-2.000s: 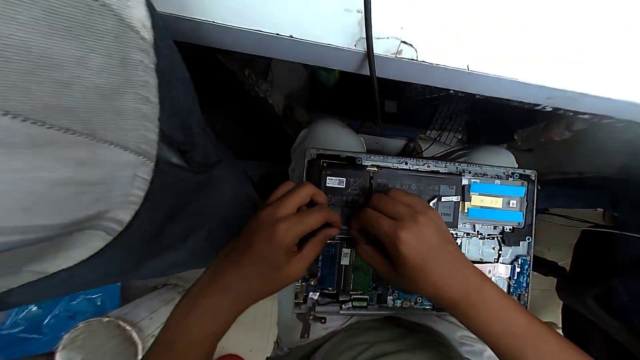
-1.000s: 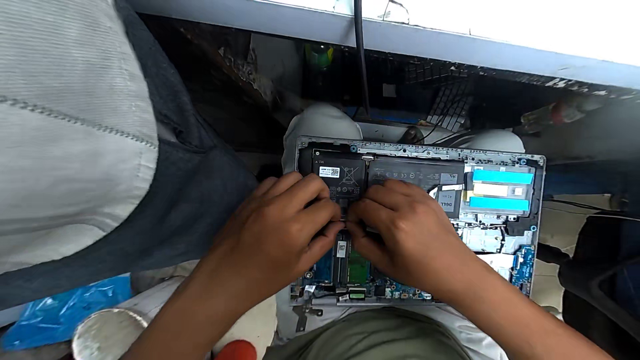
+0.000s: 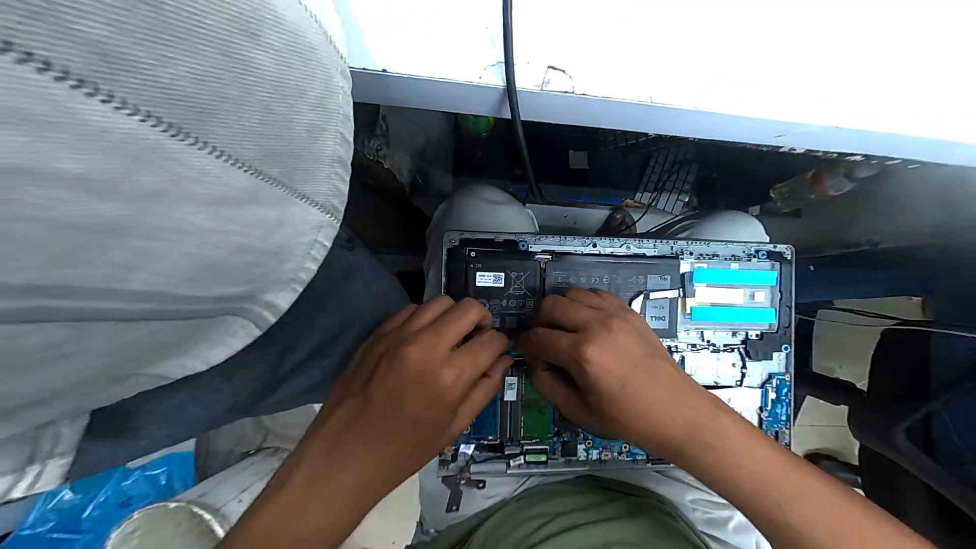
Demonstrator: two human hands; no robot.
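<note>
An opened Dell laptop chassis [image 3: 656, 245] lies across the wearer's lap with its inside facing up. Its black battery [image 3: 610, 271] spans the upper part, beside a touchpad underside with blue strips [image 3: 733, 315] at right. My left hand [image 3: 438, 366] and my right hand [image 3: 602, 358] meet at the battery's lower edge, fingertips bent down and almost touching. Whatever lies under the fingertips is hidden. Below them show a green memory module [image 3: 536, 412] and the blue circuit board [image 3: 602, 448]. A loose-looking metal hinge [image 3: 456, 492] projects at the lower left.
A white tabletop [image 3: 648, 46] runs above the laptop, with a black cable [image 3: 512, 99] hanging over its edge. Another person's clothed body [image 3: 168, 175] is close at left. A round white container [image 3: 171, 526] and blue plastic [image 3: 107, 496] are at lower left. Under the table are a keyboard [image 3: 665, 179] and a bottle [image 3: 808, 189].
Both hands stay at the battery's lower edge, with only small shifts of the fingers. The view has shifted somewhat.
</note>
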